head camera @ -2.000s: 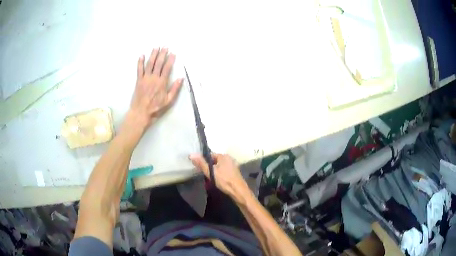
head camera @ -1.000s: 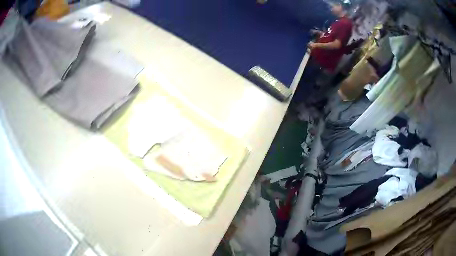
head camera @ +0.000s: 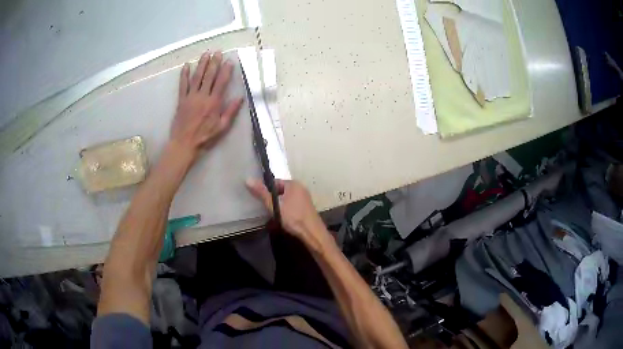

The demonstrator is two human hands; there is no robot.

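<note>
My left hand (head camera: 203, 109) lies flat, fingers spread, on a grey-white pattern piece (head camera: 147, 211). My right hand (head camera: 290, 204) grips tailor's shears (head camera: 258, 140) by the handles at the table's front edge. The long dark blades lie along the pattern's right edge and point away from me, nearly closed. White fabric (head camera: 279, 153) shows as a narrow strip to the right of the blades. A tan-yellow pattern weight (head camera: 113, 164) rests on the pattern left of my forearm. A teal clamp (head camera: 179, 229) sits at the table edge, partly behind my left forearm.
The cream speckled table (head camera: 348, 88) carries a yellow-green fabric stack (head camera: 481, 119) at the right with small pattern pieces (head camera: 485, 51) on it. Dark blue material (head camera: 594, 41) is at the far right. Grey fabric and white scraps (head camera: 574, 300) heap the floor beyond the edge.
One second ago the view was turned right, showing another person, folded grey fabric and no hands. Now it is back on the pattern, much as two seconds ago, with less glare.
</note>
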